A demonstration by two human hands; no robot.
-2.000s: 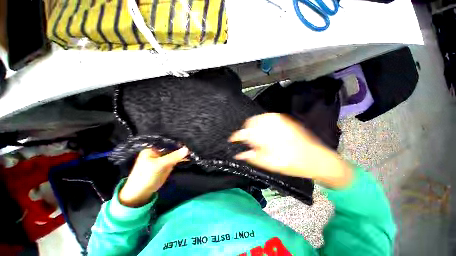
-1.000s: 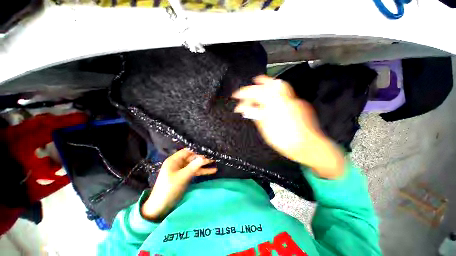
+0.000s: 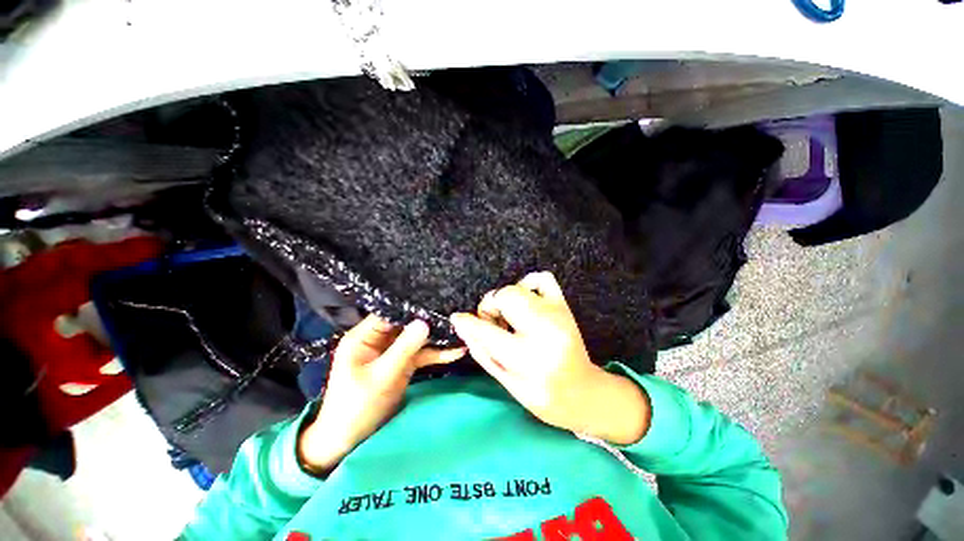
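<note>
A black, nubbly garment piece fills my lap and reaches up under the table edge. A narrow black-and-white flecked braid trim runs along its lower left edge. My left hand pinches the trimmed edge from below. My right hand is close beside it, with its thumb and index fingertips together at the same edge. The fingertips nearly touch. No needle or thread can be made out; the right fingertips may hide one.
The white table curves across the top, with a pale knotted strip and a blue scissor handle. A blue-edged container with trimmed pieces and a red item are at left. Black cloth and a purple item are at right.
My right hand has come down from above the garment to its trimmed edge beside my left hand. My left hand has shifted from further left along the trim. The view has tilted lower.
</note>
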